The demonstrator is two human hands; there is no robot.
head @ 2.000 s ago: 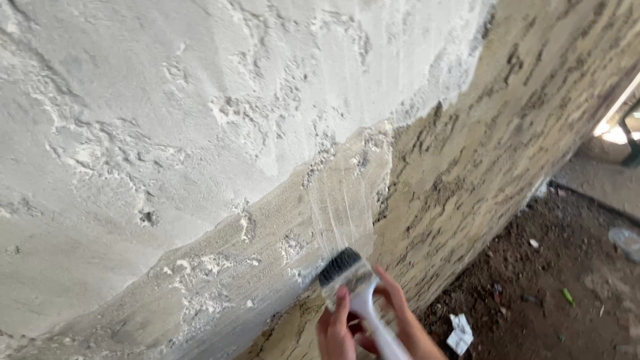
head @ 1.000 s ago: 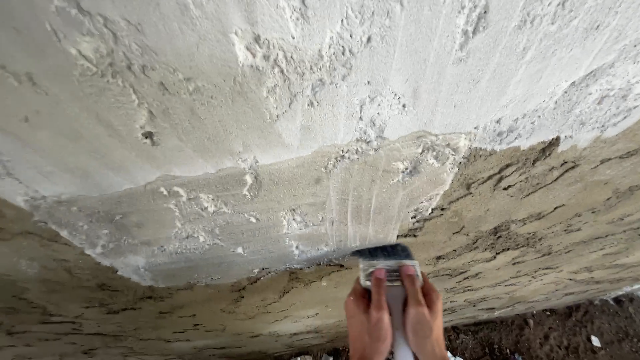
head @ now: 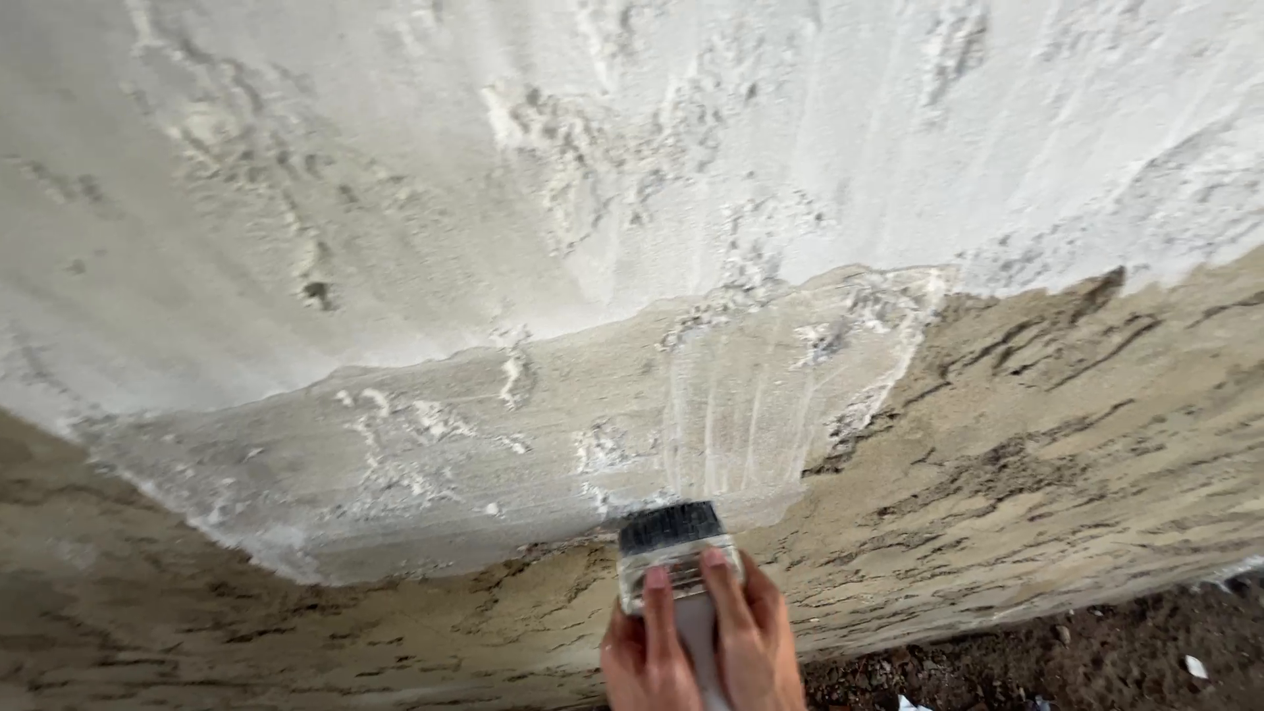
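Observation:
Both my hands grip one wide paintbrush (head: 679, 568) with dark bristles and a pale handle. My left hand (head: 647, 642) holds its left side and my right hand (head: 750, 627) its right, each thumb on the paint-smeared ferrule. The bristle tips meet the wall at the lower edge of a thinly coated, greyish patch (head: 553, 425). Above that patch the rough wall (head: 741, 148) is coated white. Pale vertical streaks run down the patch just above the brush. Below and to the right lies bare tan, cracked wall surface (head: 1037, 464).
Dark soil ground (head: 1116, 642) runs along the wall's foot at the lower right, with a small white scrap (head: 1196, 667) on it. Rough lumps and a small dark hole (head: 316, 293) mark the white-coated area at the left.
The view has turned since two seconds ago. Since one second ago, the brush in both hands has moved left along the patch's lower edge.

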